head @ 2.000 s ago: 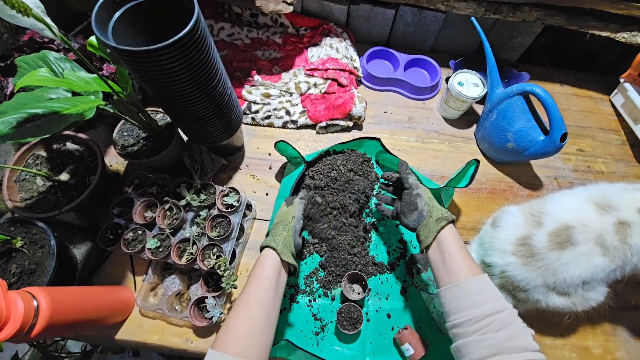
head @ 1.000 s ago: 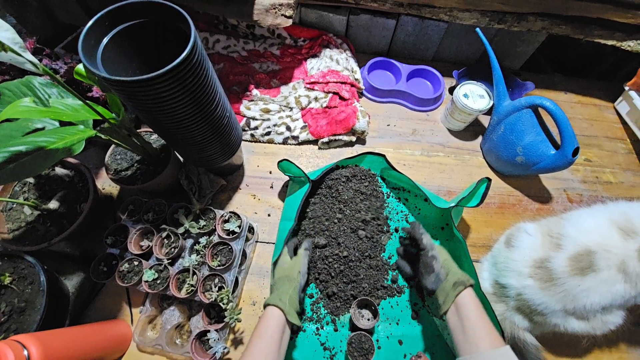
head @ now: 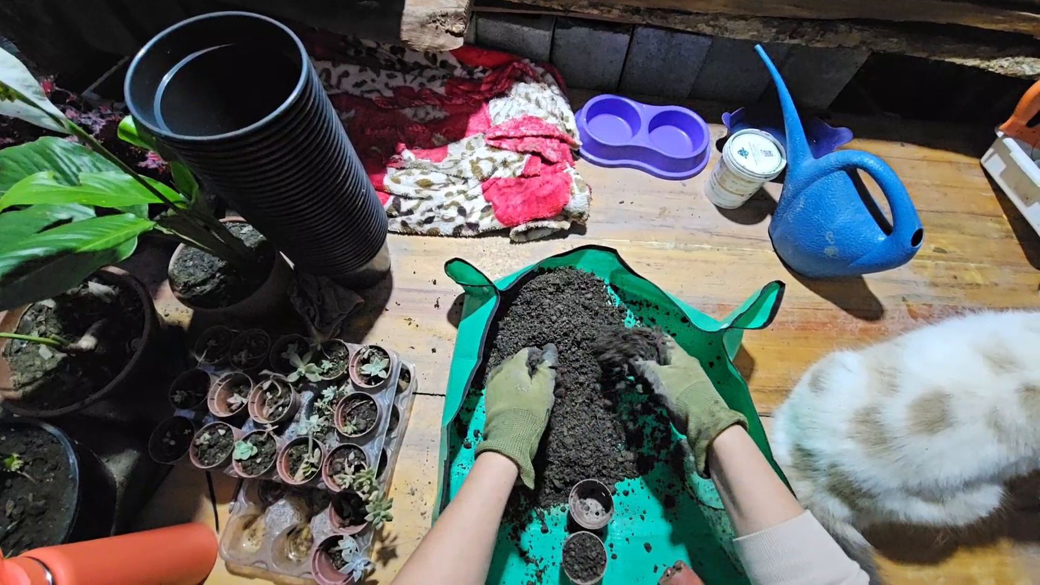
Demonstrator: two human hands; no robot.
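Observation:
Dark potting soil [head: 569, 325] lies heaped on a green potting mat [head: 674, 536] with raised corners. My left hand [head: 520, 398], in an olive garden glove, rests in the heap's left side, fingers curled into the soil. On the right, my gloved right hand [head: 678, 378] has loose soil at its dark fingertips; whether it grips any is unclear. Below the heap stand a small plastic pot [head: 591, 504] with a little soil inside and another small pot [head: 584, 557] filled with soil. A brown pot [head: 679, 574] is partly cut off at the bottom edge.
Left are a tray of succulent seedlings [head: 398, 431], stacked black pots [head: 325, 162], potted plants [head: 223, 264] and an orange bottle [head: 122, 556]. Behind are a blanket [head: 487, 162], purple double bowl [head: 642, 138], white tub [head: 743, 171] and blue watering can [head: 837, 219]. A furry animal [head: 910, 422] is at right.
My left hand has moved from the heap's left edge onto the soil. My right hand has soil around its fingertips that the frame before does not show there.

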